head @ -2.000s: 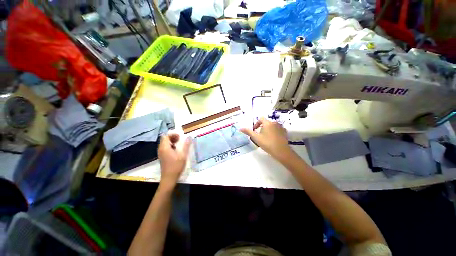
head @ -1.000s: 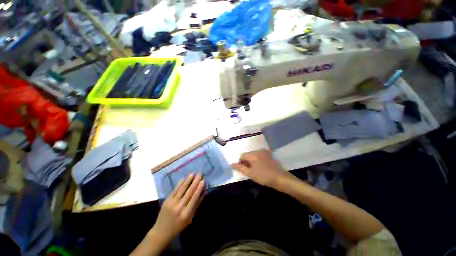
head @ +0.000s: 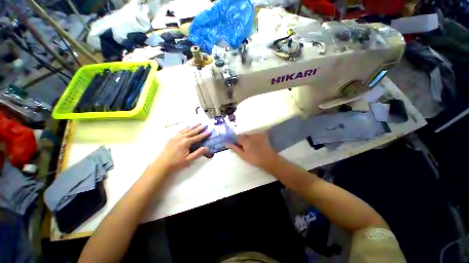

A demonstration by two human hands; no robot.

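The sewing template (head: 222, 142) with grey fabric in it lies under the lit head of the white HIKARI sewing machine (head: 298, 72). My left hand (head: 186, 146) lies flat with fingers apart on its left part. My right hand (head: 253, 149) rests at its right near edge, fingertips on it; whether it pinches the edge I cannot tell. The needle and presser foot (head: 221, 119) sit just beyond my fingers, blurred by the glare. My hands cover much of the template.
A yellow-green basket (head: 146, 102) with dark strips stands back left. Grey pieces (head: 77, 177) over black panels (head: 79, 210) lie at the left edge. More grey pieces (head: 344, 127) lie beneath and right of the machine arm. A blue bag (head: 221, 23) is behind.
The template has moved from the near table edge to under the machine head. Both hands have moved with it, and my right hand now touches it. The view has shifted to the right.
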